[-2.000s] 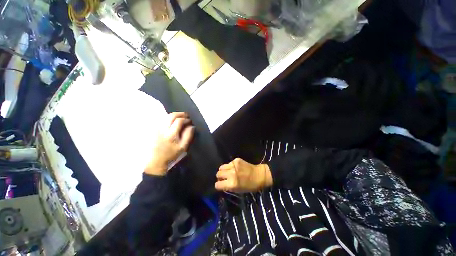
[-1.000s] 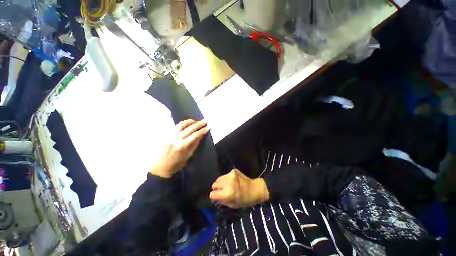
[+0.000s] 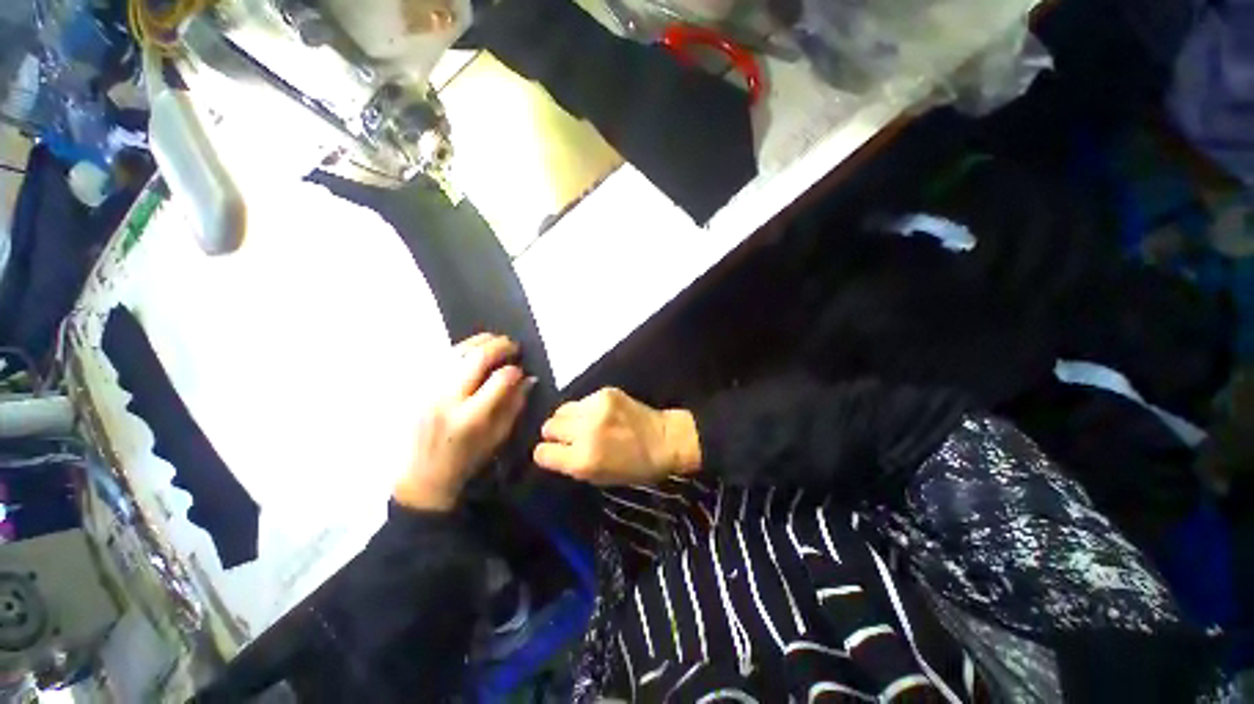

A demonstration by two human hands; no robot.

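A long dark fabric piece (image 3: 472, 268) runs from the presser foot area (image 3: 437, 154) over the table edge towards my lap. My left hand (image 3: 465, 424) is on the piece near the table edge, fingers curled with the fabric pinched at the fingertips. My right hand (image 3: 605, 437) is close beside it on the right, fingers closed on the near part of the piece. The two hands are a small gap apart. The lower end of the piece merges with the dark sleeves and cannot be made out.
Another black piece (image 3: 674, 131) lies right of the machine bed plate (image 3: 530, 145), partly under red-handled scissors (image 3: 718, 52). A scalloped dark strip (image 3: 179, 440) lies at the table's left end. A white rounded bar (image 3: 197, 172) stands left of the needle. A blue bin (image 3: 550, 640) is below.
The fabric's far end now extends further left of the presser foot. My right hand has moved up, closer to my left hand. My left fingers have curled in from lying flatter.
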